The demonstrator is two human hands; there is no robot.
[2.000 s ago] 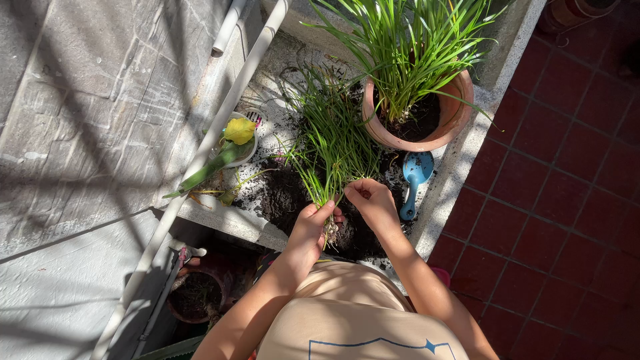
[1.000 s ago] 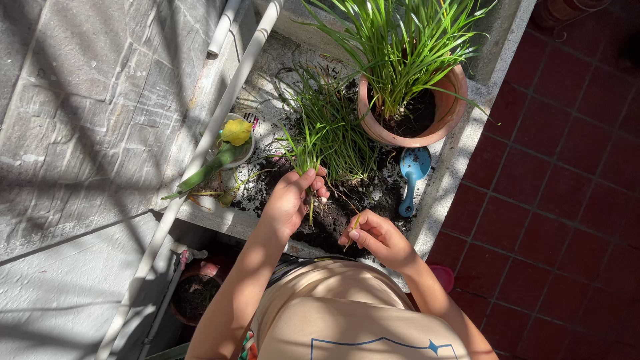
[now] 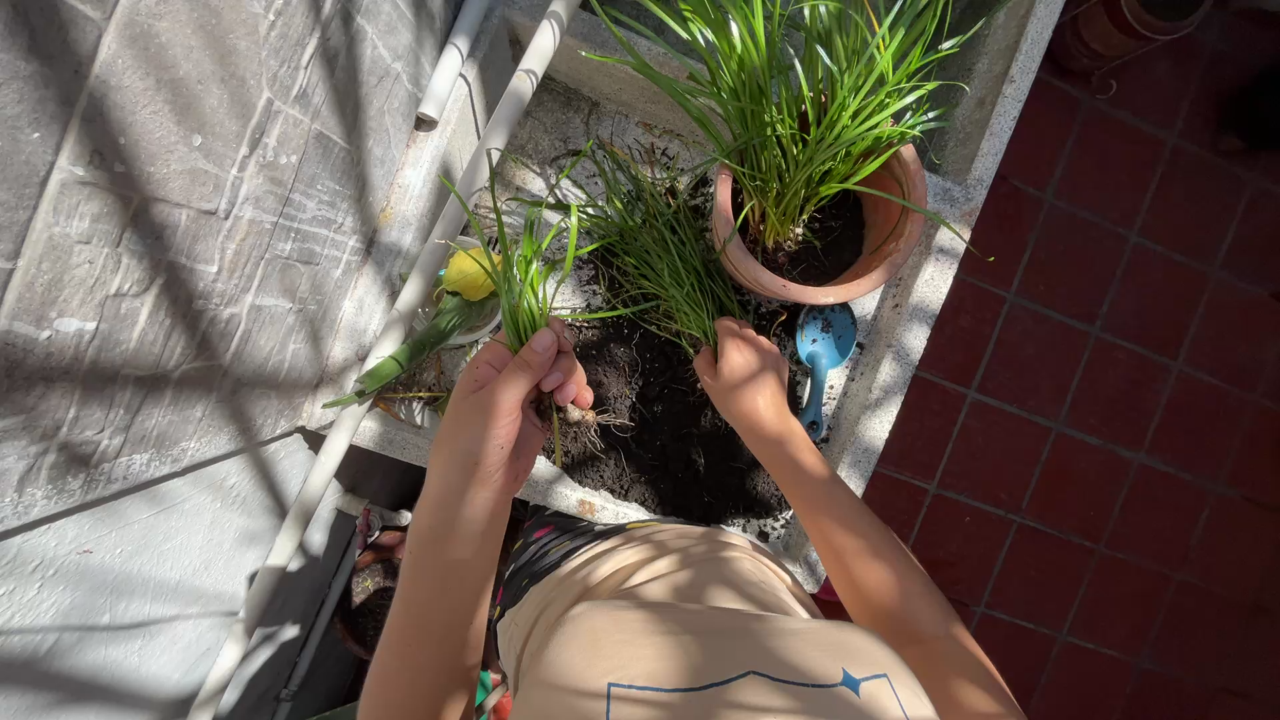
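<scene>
My left hand (image 3: pixel 520 395) is closed round a small bunch of grass-like plants (image 3: pixel 528 285), leaves up, with pale roots showing below the fingers. Just right of it, my right hand (image 3: pixel 742 372) has its fingers at the base of a larger clump of grassy plants (image 3: pixel 665 250) lying on dark soil (image 3: pixel 670 430); its fingertips are partly hidden. Behind that hand stands a terracotta pot (image 3: pixel 820 290) with a tall leafy plant (image 3: pixel 790 130) in soil. A blue plastic hand scoop (image 3: pixel 826 345) lies right of my right hand, specked with soil.
The concrete basin's rim (image 3: pixel 950 230) borders the work area. White pipes (image 3: pixel 400 320) cross diagonally on the left, near a bowl holding something yellow (image 3: pixel 470 273) and a green stalk (image 3: pixel 410 360). Another pot (image 3: pixel 372 590) sits below left. Red floor tiles (image 3: pixel 1060 400) lie right.
My left hand has moved left with the bunch, away from the larger clump. My right hand, earlier low over the soil with a small piece between its fingers, has moved up to the clump's base.
</scene>
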